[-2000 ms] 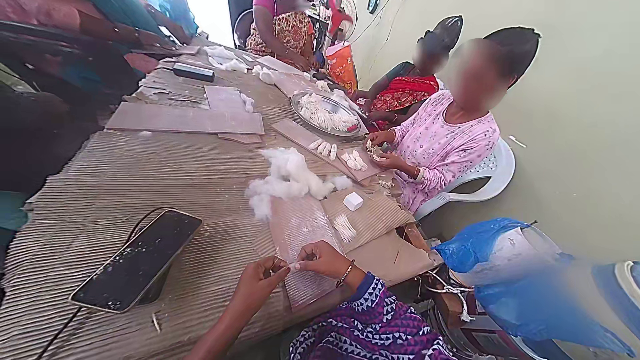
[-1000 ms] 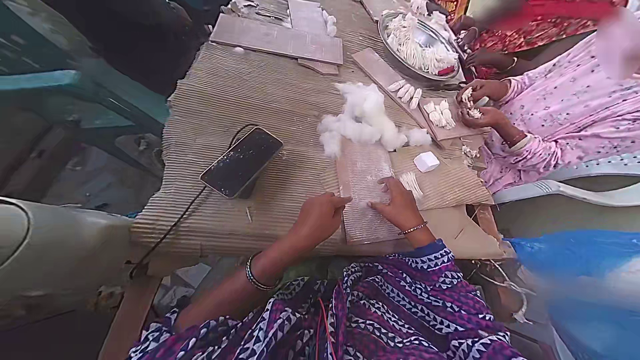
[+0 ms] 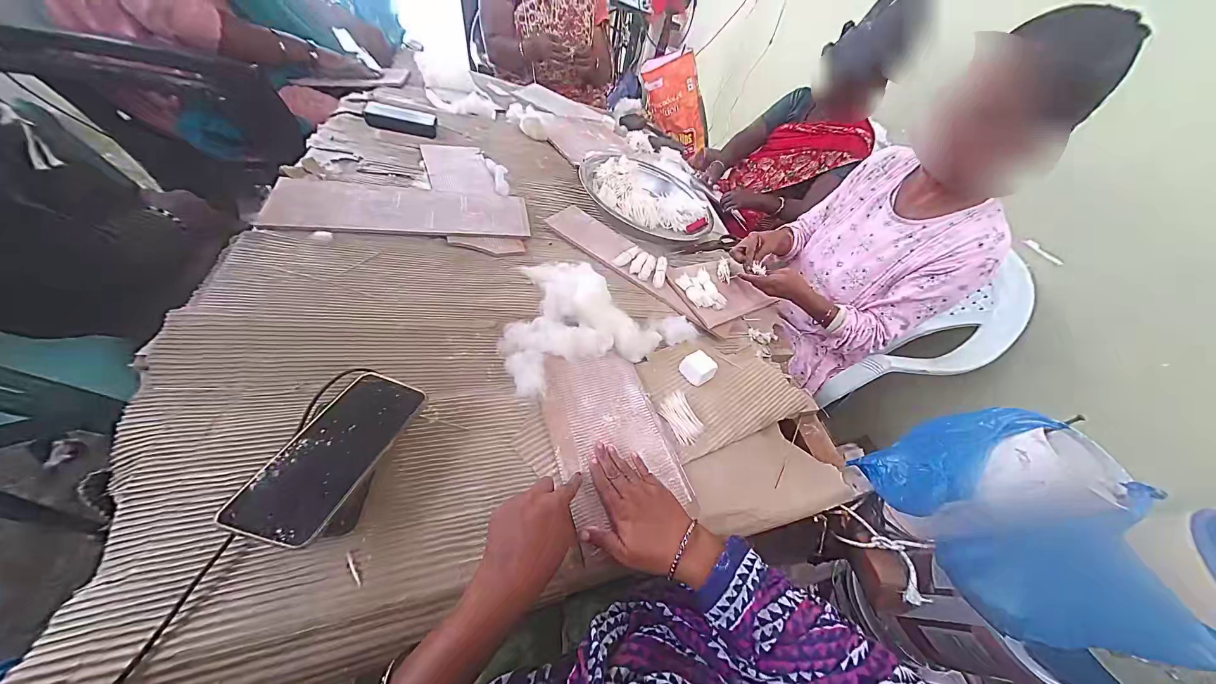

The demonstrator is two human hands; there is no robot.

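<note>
My right hand (image 3: 638, 511) lies palm down on the near end of a narrow, pinkish ribbed board (image 3: 608, 408); whatever is under the palm is hidden. Beside it, at the board's left edge, is my left hand (image 3: 530, 532), its fingers curled and its thumb against the board; whether it grips anything cannot be seen. Loose white cotton wool (image 3: 579, 318) is heaped at the board's far end. To the right, a bunch of thin white cotton wicks (image 3: 681, 418) and a small white block (image 3: 697, 368) rest on corrugated cardboard (image 3: 750, 399).
A phone (image 3: 323, 461) with a cable leans on a support at left. Further off are a long board (image 3: 394, 207), a steel tray of wicks (image 3: 651, 195) and a black box (image 3: 400, 119). A person in pink sits at right, handling wicks. Blue bags (image 3: 1035, 513) stand beyond the table's right edge.
Two seconds ago my hands pinched a small white piece together above the board; now they are apart, the right one flat on it. The view has swung down and back up.
</note>
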